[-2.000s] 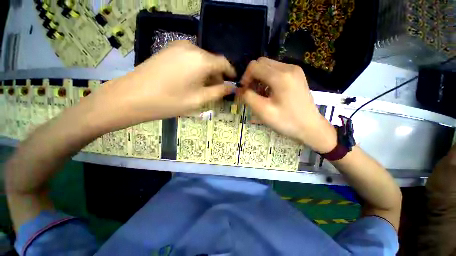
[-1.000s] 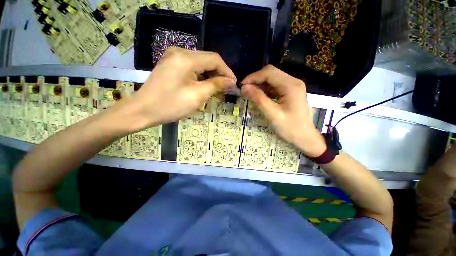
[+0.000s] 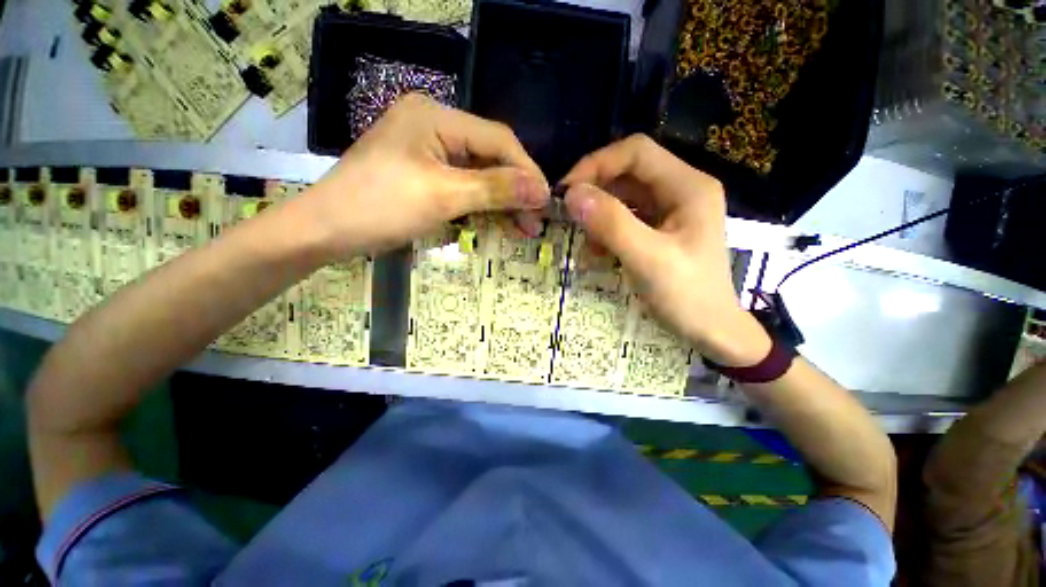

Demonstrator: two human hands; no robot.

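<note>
My left hand (image 3: 442, 178) and my right hand (image 3: 654, 235) meet fingertip to fingertip over the far edge of the circuit board panel (image 3: 516, 327). A tiny dark part (image 3: 559, 193) shows between the fingertips, pinched by my right hand; its shape is too small to tell. Whether my left fingertips also grip something is hidden. Yellow block parts (image 3: 546, 253) stand near the panel's far edge, just below my hands. A dark red wrist strap (image 3: 766, 358) with a black clip is on my right wrist.
Beyond the rail stand the small parts bin (image 3: 326, 86) with a silvery tangle, a black bin (image 3: 548, 80) and the large bin (image 3: 843, 126) of orange rings. More boards lie left (image 3: 69, 258) and far left (image 3: 172, 86). Another person's arm (image 3: 986, 459) is at right.
Both hands stay together over the panel's far edge, slightly shifted right. The boards at left have moved left since the previous frame. The other person's arm reaches further into view.
</note>
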